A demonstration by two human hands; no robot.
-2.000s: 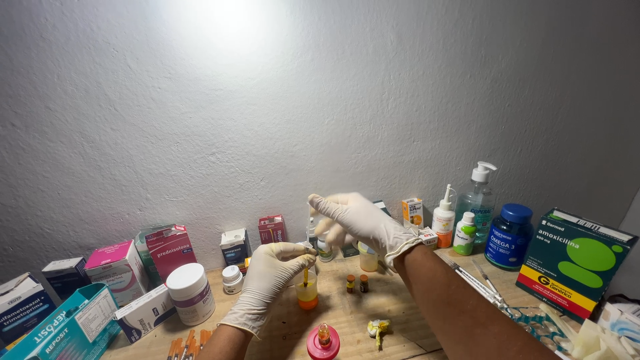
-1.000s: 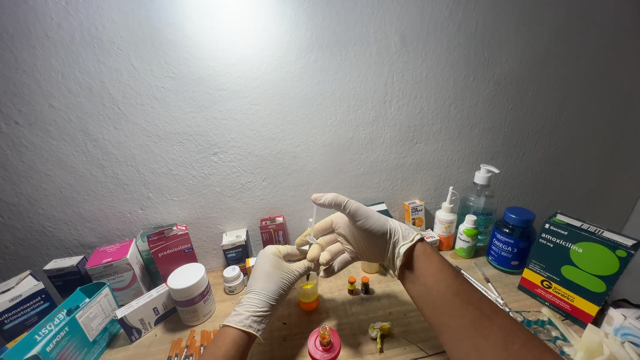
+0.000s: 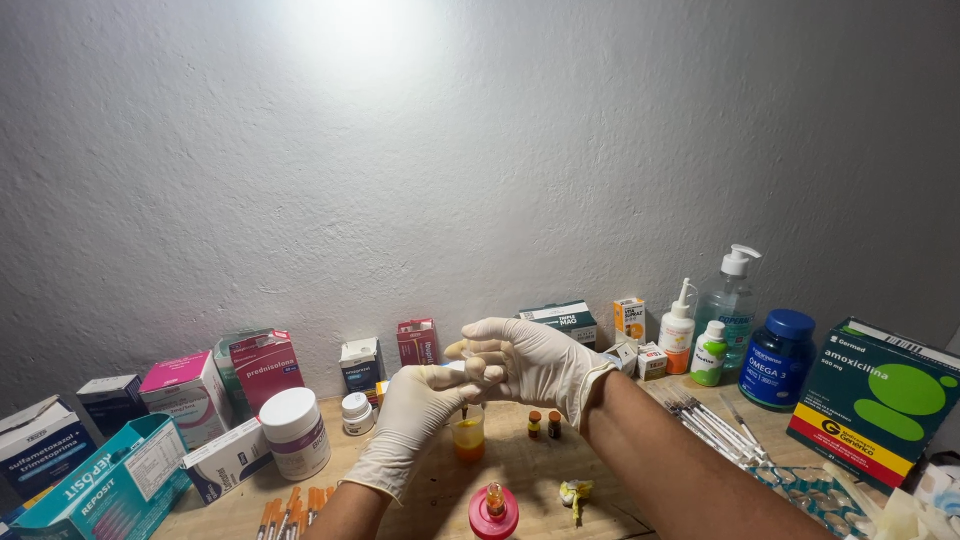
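Observation:
Both hands wear pale latex gloves. My left hand (image 3: 420,420) and my right hand (image 3: 529,367) meet above a small clear plastic cup (image 3: 469,435) of yellow-orange liquid. They pinch a slim, syringe-like thing, mostly hidden by the fingers, whose dark lower end points down at the cup. Two small vials (image 3: 534,424), with orange and dark caps, stand right of the cup. Nearer to me, a small glass ampoule or vial (image 3: 495,501) of amber liquid sits on a round pink holder (image 3: 484,517). A crumpled, yellow-stained piece of tissue or gauze (image 3: 575,493) lies to its right.
Medicine boxes and a white jar (image 3: 295,435) stand at left, with orange-capped syringes (image 3: 289,514) in front. At right are a blue supplement jar (image 3: 777,360), a pump bottle (image 3: 726,307), small squeeze bottles, a green box (image 3: 874,397), several syringes (image 3: 712,427) and blister packs (image 3: 814,495). A grey wall stands behind.
My right hand has shifted its fingers from higher up to close beside my left fingertips. The upright clear shaft seen above my hands one second ago is no longer visible there.

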